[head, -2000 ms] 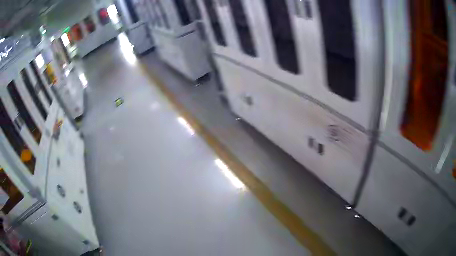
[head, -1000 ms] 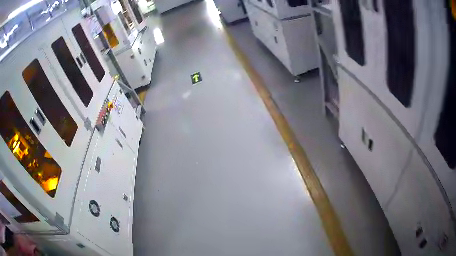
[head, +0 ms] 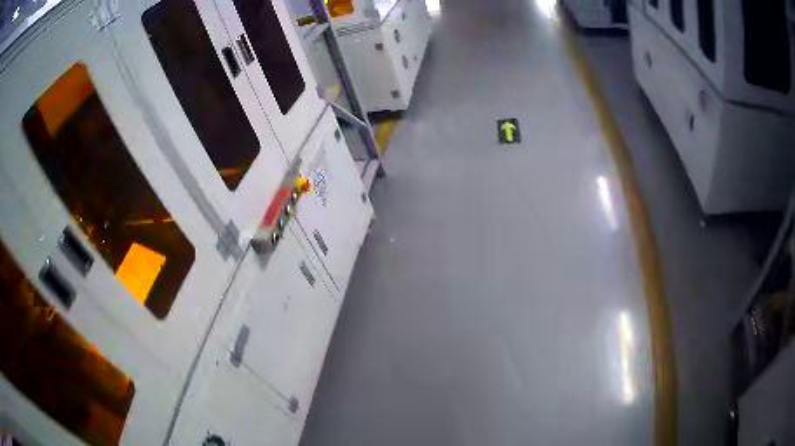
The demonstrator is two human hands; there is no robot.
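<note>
Neither of my hands is in view. Nearest on the left stands a white enclosed machine (head: 205, 305) with closed doors. Its tinted windows show orange in front, with a bright orange patch (head: 140, 272) behind one of them. Paired dark door handles (head: 66, 266) sit between the windows. A small control box (head: 277, 214) with a red face and a yellow-and-red button juts from the machine's side towards the aisle.
A glossy grey floor (head: 471, 287) runs ahead, with a green arrow marker (head: 508, 131) and a yellow line (head: 646, 253) along the right. White machines (head: 723, 131) stand on the right. A metal frame (head: 353, 96) and another white machine (head: 383, 57) stand farther left.
The view has moved forward along the aisle and turned right. The left machine is now larger and closer, the arrow marker has shifted right in the picture, and the near right machine has mostly left view.
</note>
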